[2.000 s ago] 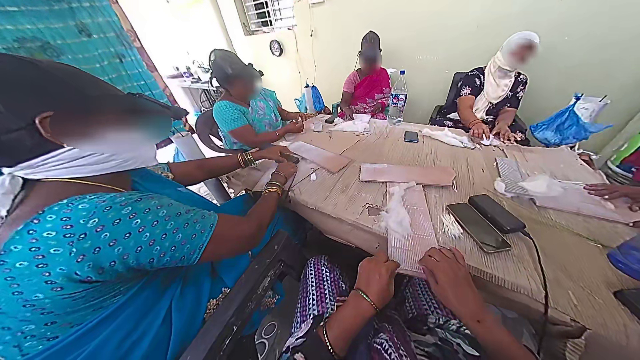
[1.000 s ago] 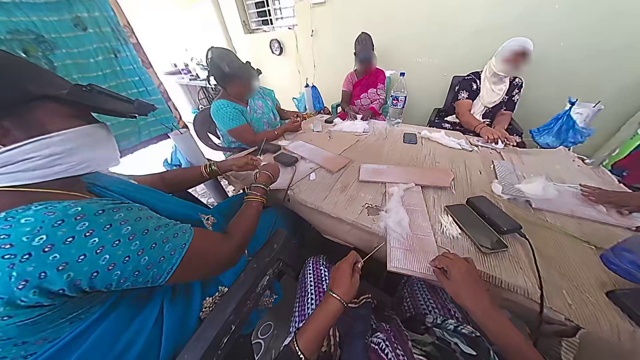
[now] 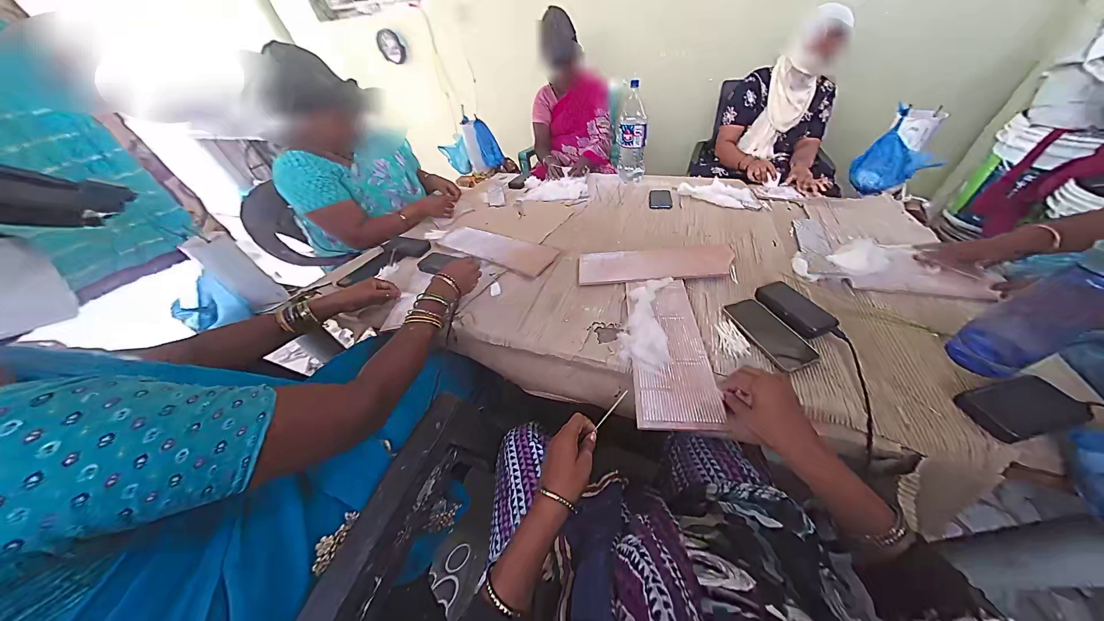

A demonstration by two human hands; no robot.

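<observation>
My left hand (image 3: 569,457) holds a thin pale stick (image 3: 611,410) between thumb and fingers, just off the table's near edge. My right hand (image 3: 763,401) is at the lower right corner of a ridged, pinkish board (image 3: 677,388); whether its fingers pinch anything is not clear. White cotton wool (image 3: 644,332) lies on the upper left part of that board. A second flat board (image 3: 655,265) lies crosswise at its far end. Beside the ridged board, to the right, is a small heap of thin white sticks (image 3: 732,339).
A phone (image 3: 770,335) and a black corded device (image 3: 798,310) lie to the right. A plastic bottle (image 3: 632,134) stands at the far edge. Co-workers sit around the table, one close on my left with both hands (image 3: 453,280) over it. Another board (image 3: 927,272) lies at the right.
Two seconds ago both my hands were at the near end of the ridged board. My left hand has moved left, off it, and the stick shows in it. The view has shifted.
</observation>
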